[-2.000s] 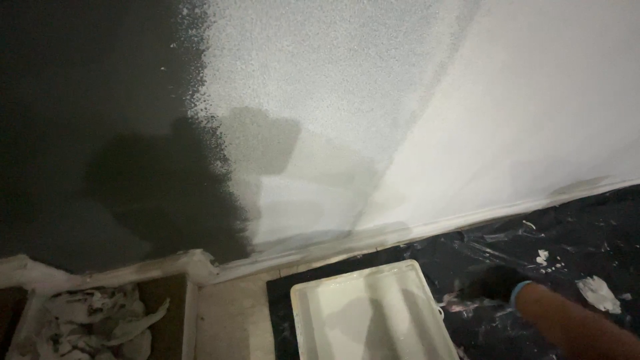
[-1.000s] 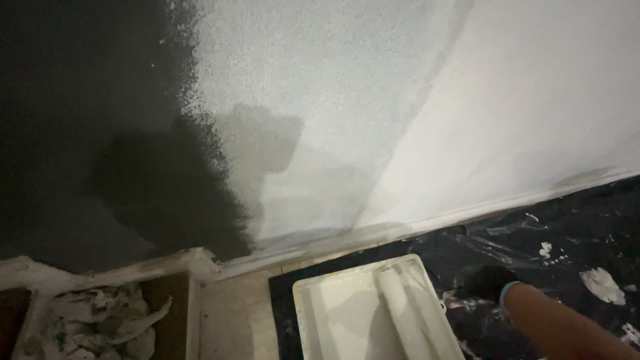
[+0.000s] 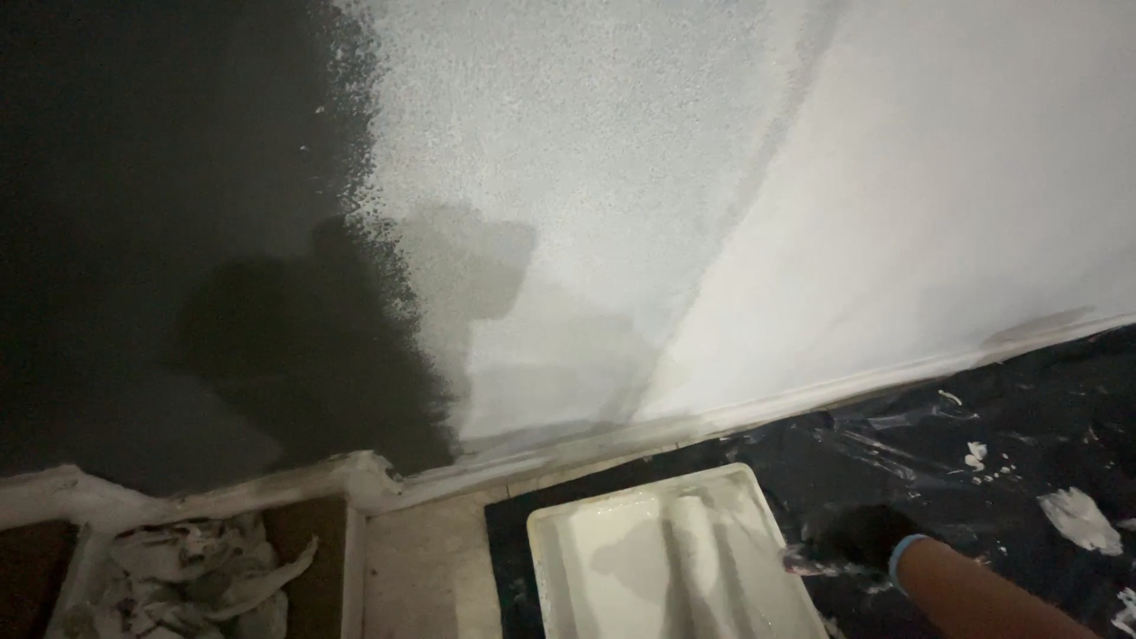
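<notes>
My right hand (image 3: 865, 537), in a dark glove with a light blue cuff, is low at the right, beside the right rim of a white paint tray (image 3: 543, 568). Paint smears show by its fingers; whether they grip anything is too dark to tell. A paint roller sleeve (image 3: 697, 541) coated in pale paint lies in the tray, its handle not visible. My left hand is out of view. Behind stands a wall with dark paint (image 3: 160, 133) at the left, a rough-edged pale grey coat (image 3: 568, 115) in the middle and white (image 3: 958, 177) at the right.
A black plastic sheet (image 3: 896, 453) with paint blobs lies under the tray along a pale baseboard (image 3: 754, 417). At the lower left, crumpled paint-stained plastic (image 3: 204, 577) rests on a brown surface (image 3: 306, 550) between white-edged dividers. Pale flooring (image 3: 426, 568) shows beside it.
The roller sleeve, not visible in the tray two seconds ago, appears there one second ago and now sits a little further left. My right hand stays beside the tray's right rim.
</notes>
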